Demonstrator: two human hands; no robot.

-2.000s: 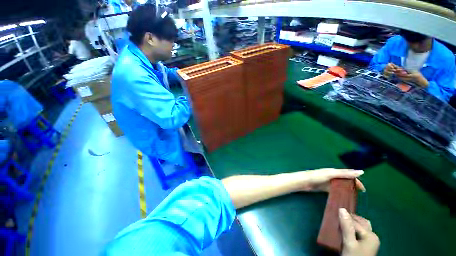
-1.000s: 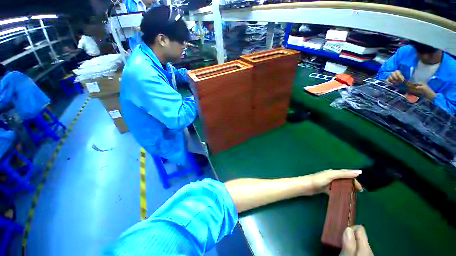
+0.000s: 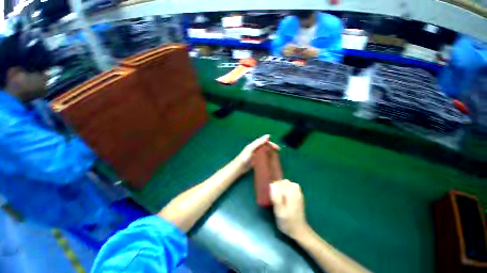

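Note:
A small stack of reddish-brown frames (image 3: 262,176) stands on the green bench in front of me, its layered side showing. My left hand (image 3: 256,152) is around its far end. My right hand (image 3: 288,205) is at its near right side, fingers against it. The view is blurred, so the exact finger grip and the inside of the stack are hard to see. Two tall frame stacks (image 3: 144,109) with hollow tops stand at the left. A stack of framed panels (image 3: 462,232) with a black face is at the right edge.
A person in blue (image 3: 37,144) is at the left beside the tall stacks. Plastic-wrapped black parts (image 3: 301,77), an orange-red strip (image 3: 235,73) and a white sheet (image 3: 358,88) lie across the bench. Small black pads (image 3: 295,136) lie midway. Two more people are on the far side.
The view has swung to the right, bringing in the right-hand stack and more wrapped parts. My right hand has moved further up along the small stack.

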